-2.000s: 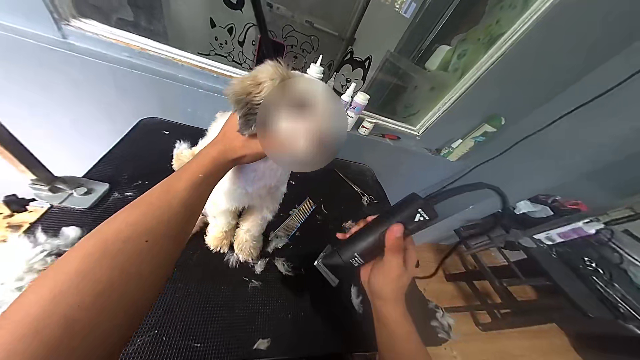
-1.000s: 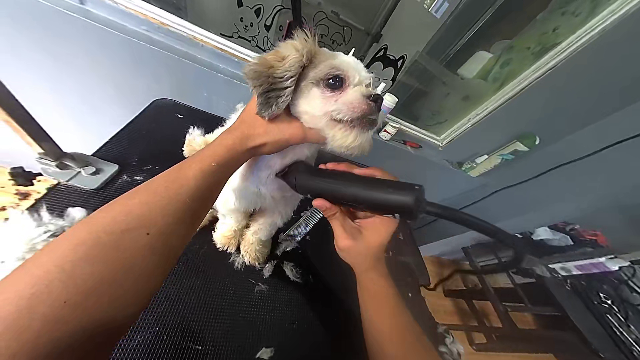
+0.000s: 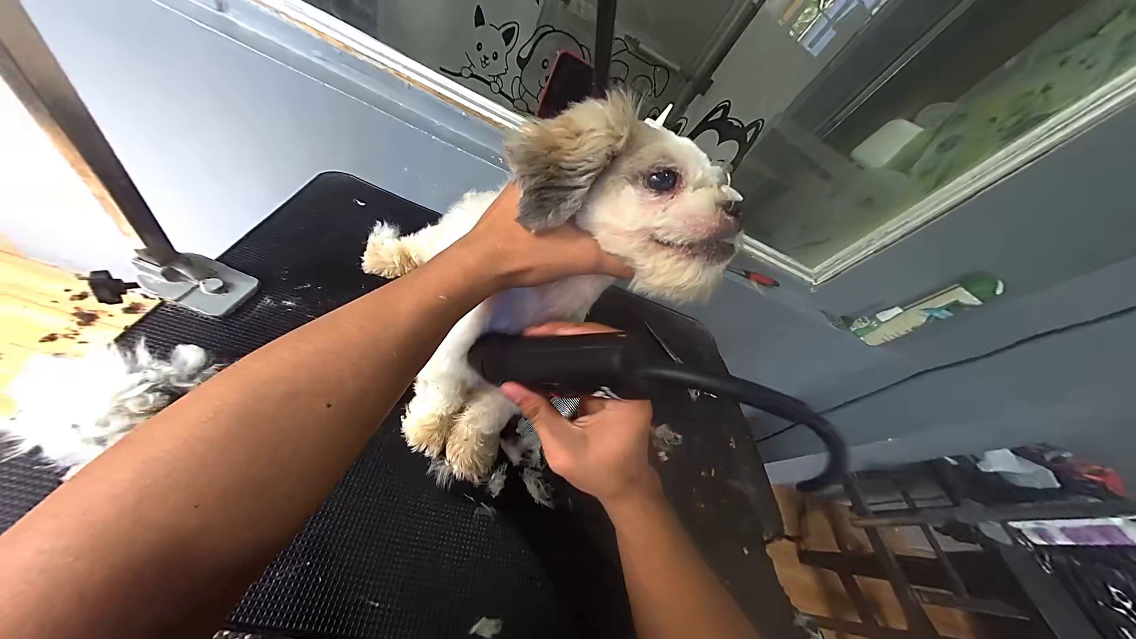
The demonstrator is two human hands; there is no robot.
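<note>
A small white and tan dog (image 3: 657, 204) sits on a black ribbed grooming table (image 3: 382, 532), its head turned to the right. My left hand (image 3: 532, 248) grips it under the jaw and around the neck, below the grey-brown ear. Black corded electric clippers (image 3: 559, 362) lie across the dog's chest, held in my right hand (image 3: 595, 435). Their head end is hidden against the dog's chest and upper foreleg. Part of a comb (image 3: 565, 406) shows behind my right fingers, near the front paws.
Clipped fur (image 3: 115, 390) is heaped at the table's left, beside a metal clamp (image 3: 200, 282) with a post. Loose tufts lie near the paws. The clipper cord (image 3: 781, 404) hangs off to the right. Behind the table stand a wall and window; a rack (image 3: 905, 550) is at lower right.
My right hand has brought the clippers from over the table's right side to the dog's chest, then lower on it. The dog's face now points right, with my left hand under its jaw.
</note>
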